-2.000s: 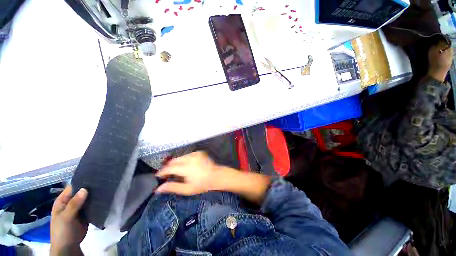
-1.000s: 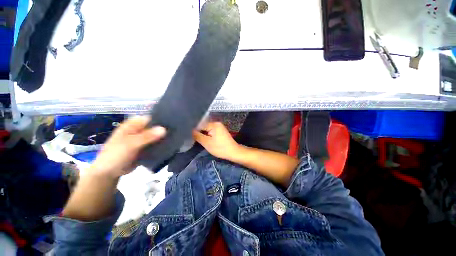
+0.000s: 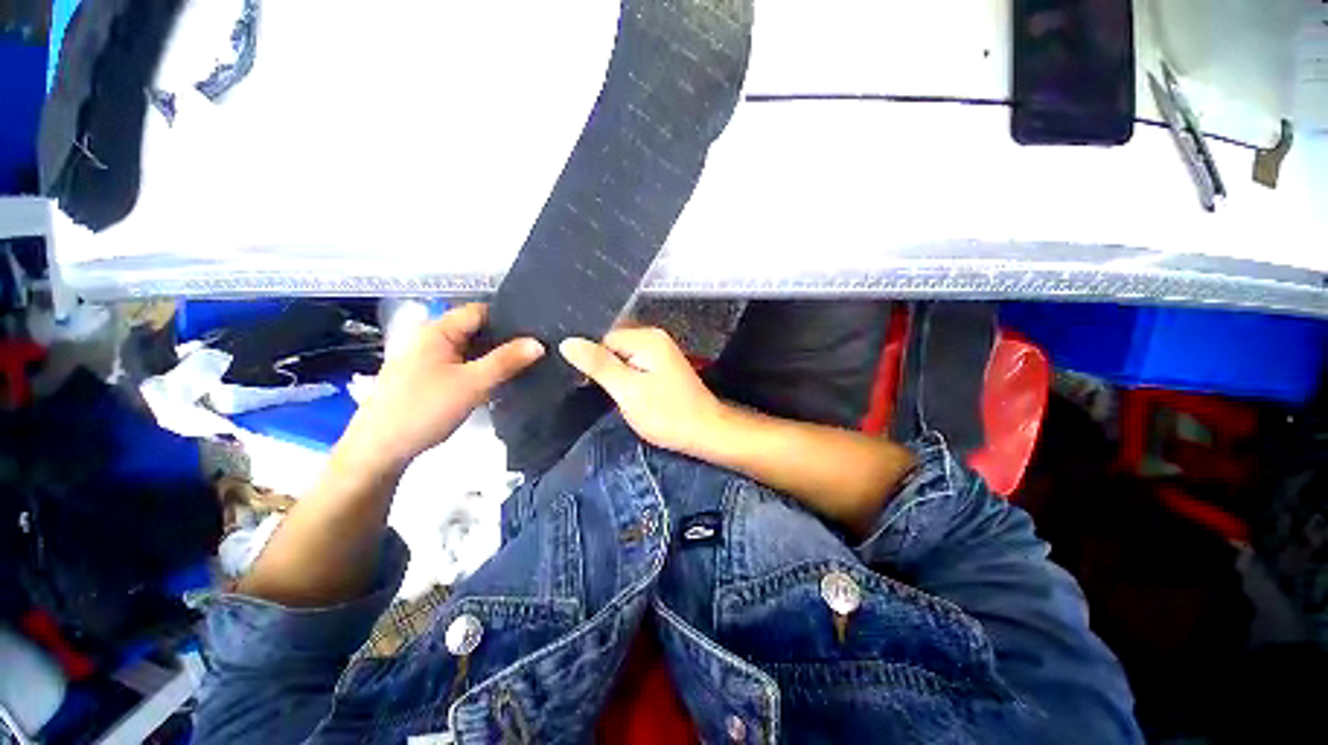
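A long, slightly curved charcoal-black garment piece [image 3: 619, 182] with faint lines across it lies over the white table and hangs past its front edge. Its far end runs out at the top of the picture. My left hand [image 3: 437, 379] grips the left side of its near end, thumb on top. My right hand [image 3: 641, 381] grips the right side of the same end, its thumb close to the left thumb. Dark fabric shows below both hands; I cannot tell if it is the same piece. The needle area is out of view.
The white table [image 3: 903, 189] has a measuring tape [image 3: 932, 291] along its front edge. Stacked black cut pieces [image 3: 102, 124] and a wavy scrap [image 3: 233, 56] lie left. A smartphone [image 3: 1073, 73], silver tool [image 3: 1190, 138] and small brownish bit [image 3: 1274, 157] lie right. A red stool [image 3: 1015, 408] is below.
The view has swung right and down. Both hands have come together at the near end of the dark piece, which now lies flatter across the table edge. The sewing head has left the picture.
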